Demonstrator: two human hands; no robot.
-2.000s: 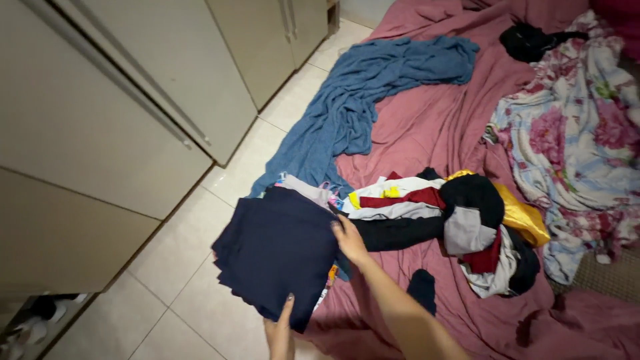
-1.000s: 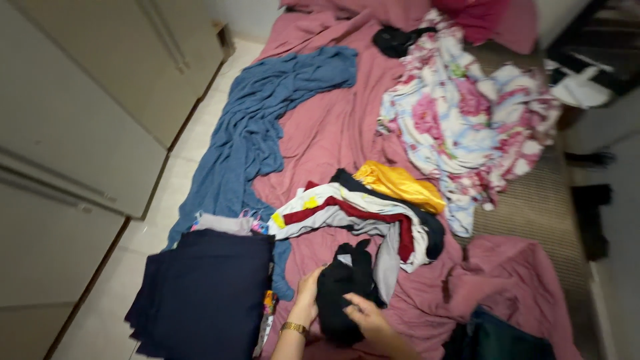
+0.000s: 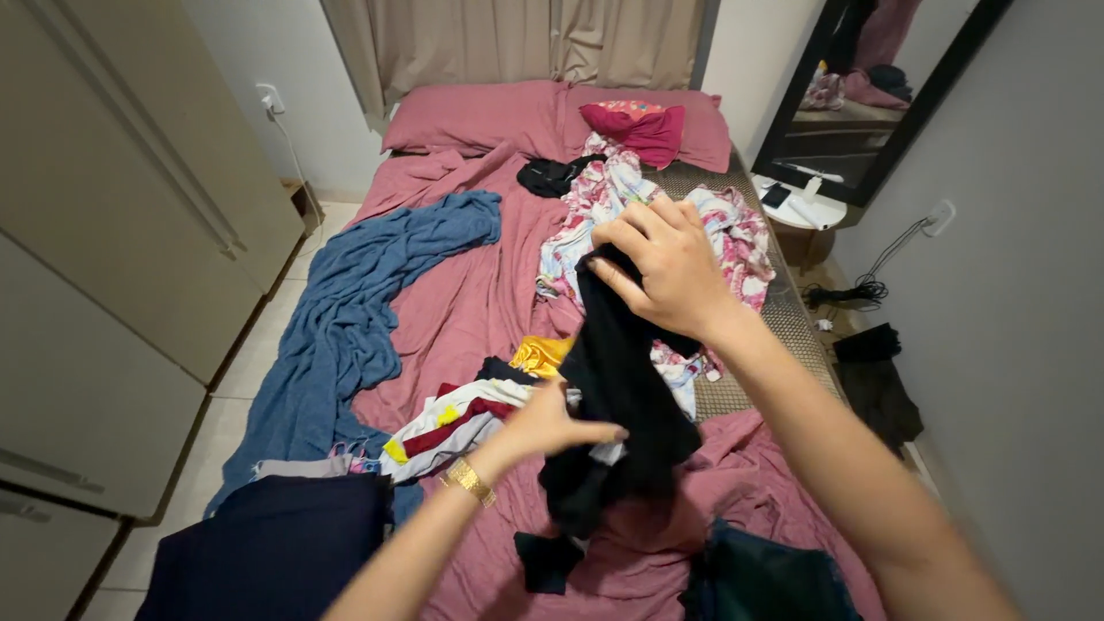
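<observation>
A black garment point(image 3: 617, 388) hangs above the bed, its upper end pinched in my right hand point(image 3: 660, 263). My left hand point(image 3: 552, 423), with a gold wristwatch point(image 3: 468, 481) on the wrist, is at the garment's left side, thumb across its front near a small white patch; how firmly it grips cannot be told. Left of it lie crumpled white, dark red and grey clothes point(image 3: 461, 423) and a yellow satin cloth point(image 3: 542, 355). A stack of folded dark navy cloth point(image 3: 276, 548) lies at the lower left. A small black piece point(image 3: 548, 562) rests on the pink sheet below.
A blue blanket point(image 3: 345, 302) runs along the bed's left side, beside wardrobe doors point(image 3: 103, 259). A floral cloth point(image 3: 742, 237) lies beyond my right hand. Pink pillows point(image 3: 474, 116) are at the head. Dark green cloth point(image 3: 772, 573) lies lower right. A mirror point(image 3: 871, 95) and small white table point(image 3: 806, 207) stand right.
Two seconds ago both hands were on the navy stack; one second ago they were at a bunched black garment on the bed. That garment now hangs raised and more spread out. The view has tilted up.
</observation>
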